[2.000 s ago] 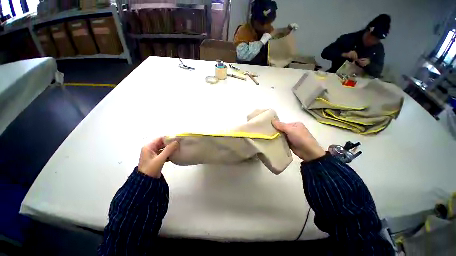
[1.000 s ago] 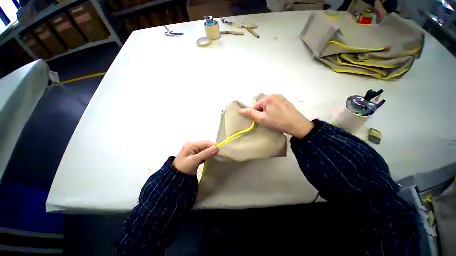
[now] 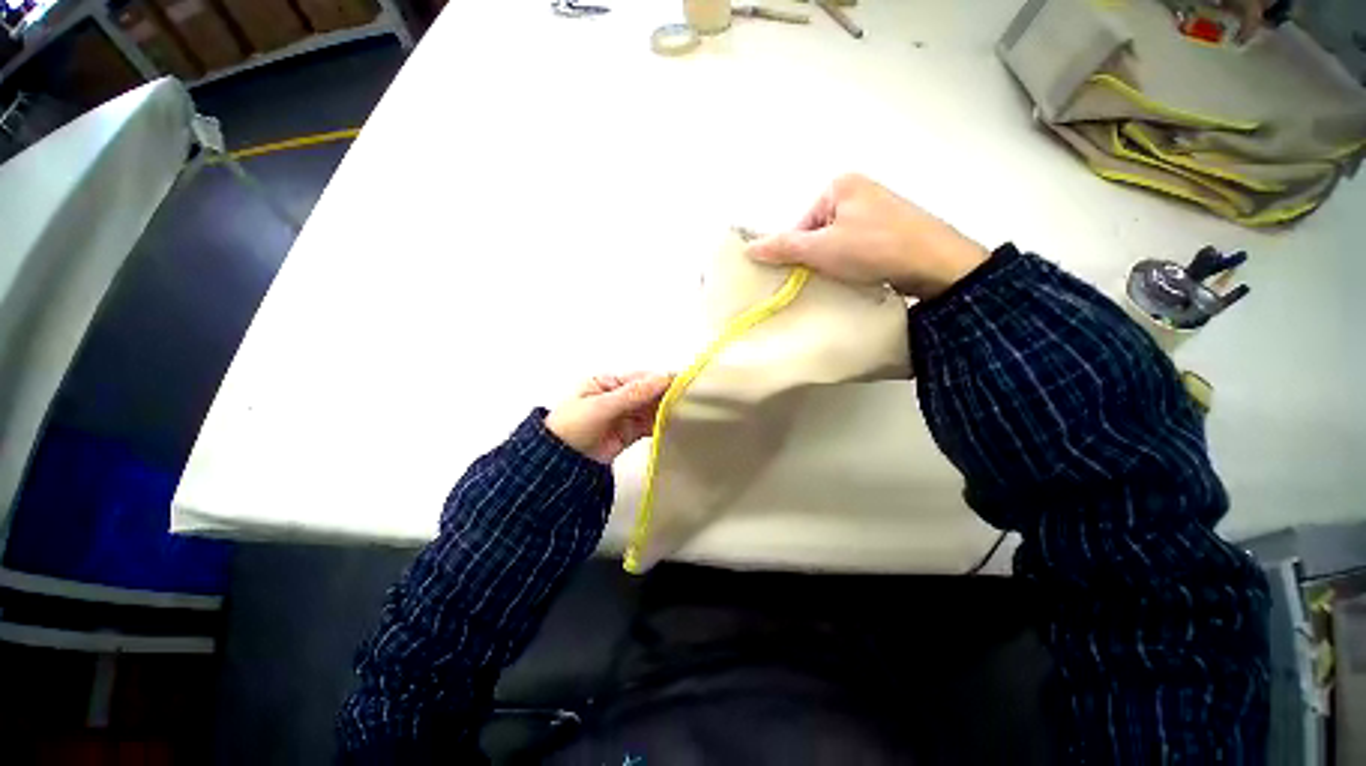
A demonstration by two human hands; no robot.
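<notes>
A beige handbag body (image 3: pixel 809 352) with a yellow edge strip (image 3: pixel 692 367) is held over the front edge of the white table (image 3: pixel 450 270). The strip runs slantwise from the upper right down to a hanging corner at the lower left. My left hand (image 3: pixel 611 415) pinches the bag beside the strip about midway along it. My right hand (image 3: pixel 861 240) grips the bag's upper part near the strip's top end. The fingertips of both hands are partly hidden by the fabric.
A tool pot (image 3: pixel 1176 299) with black handles stands at the right, an olive-yellow block (image 3: pixel 1197 389) beside it. Stacked yellow-edged bags (image 3: pixel 1198 112) lie at the far right. A tape roll (image 3: pixel 676 39) and another pot (image 3: pixel 707 15) are at the far side. A dark cord hangs near the front edge.
The view has tilted down. The bag has turned from held level to slanting, with one end of the yellow strip now hanging low at the left. Both hands still hold it.
</notes>
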